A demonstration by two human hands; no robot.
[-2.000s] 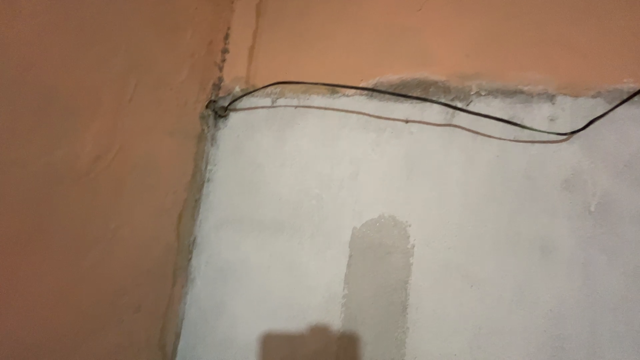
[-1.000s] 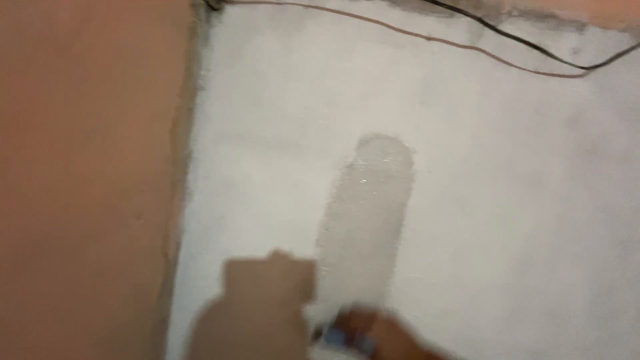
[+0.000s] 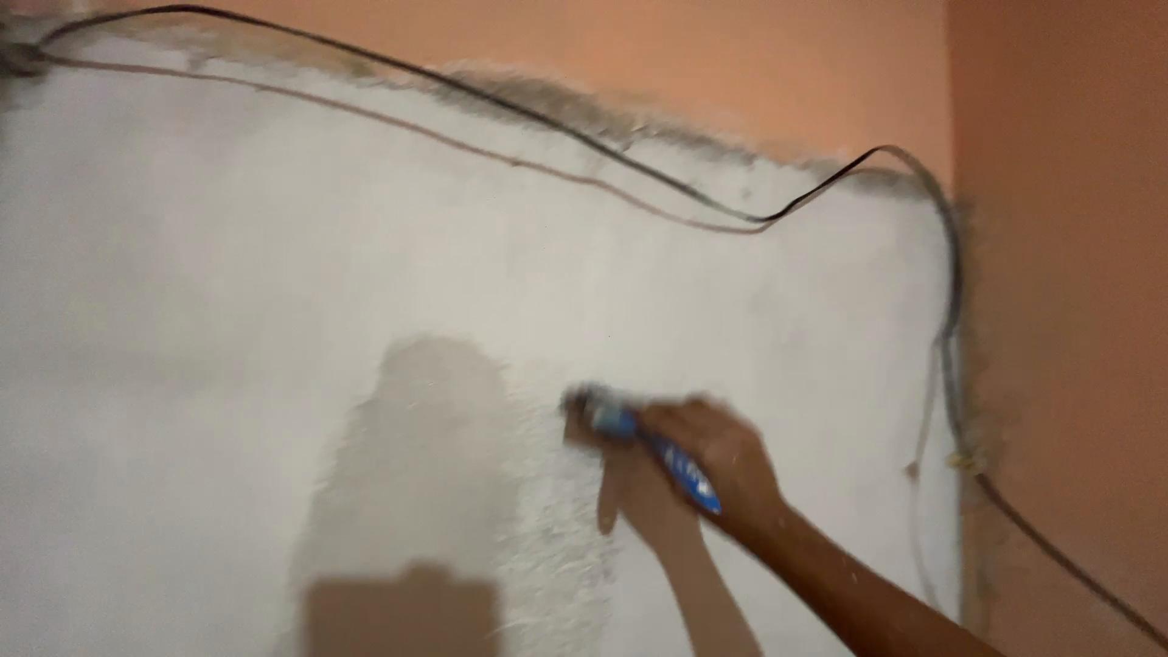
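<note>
My right hand (image 3: 721,447) grips a paintbrush (image 3: 671,456) by its blue handle, with the blurred bristles pointing up and left at the white wall (image 3: 228,228). Whether the bristles touch the wall is too blurred to tell. Left of the brush, a darker, wet-looking grey patch (image 3: 438,456) with a rounded top runs down the wall. A rough, streaked strip (image 3: 552,529) lies between that patch and the brush. The shadow of my hand and arm falls just below the brush. My left hand is not in view.
A black cable (image 3: 547,119) and a thin brown wire (image 3: 411,132) hang loosely across the top of the white area. The cable bends down along the right corner. Orange wall (image 3: 639,46) lies above, and a darker orange wall (image 3: 1068,274) stands at the right.
My right hand, partly visible low in the view one second ago, now shows fully with the brush. A rough strip shows right of the grey patch. The view has turned right.
</note>
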